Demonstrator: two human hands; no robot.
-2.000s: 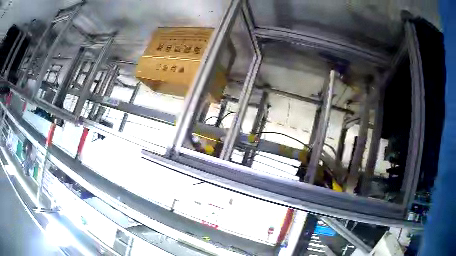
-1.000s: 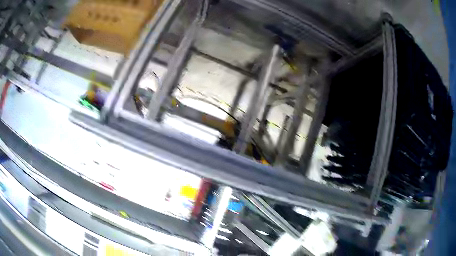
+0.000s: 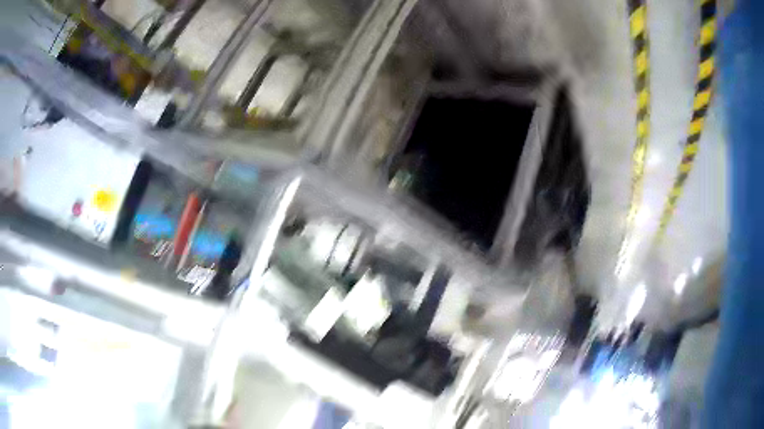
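Observation:
No hand is in the picture. The view is tilted and strongly blurred. A large black container (image 3: pixel 473 163), perhaps an ESD tote, stands within a grey metal frame (image 3: pixel 521 180) right of the middle. Below it, black objects with pale label-like patches (image 3: pixel 366 303) show, too blurred to name surely. A blue sleeve or smock (image 3: pixel 745 218) covers the right edge.
Yellow-black floor tape (image 3: pixel 641 92) runs in two strips at the upper right. Grey rails (image 3: pixel 352 75) cross the upper left. A white panel (image 3: pixel 75 180) with a yellow mark is at the left. A red post (image 3: pixel 188 224) stands before blue objects. Bright glare lies at the bottom.
The view has swung to the right along the line. The cardboard carton has left the picture, the black container now sits nearer the middle, and the floor tape strips have come into full view.

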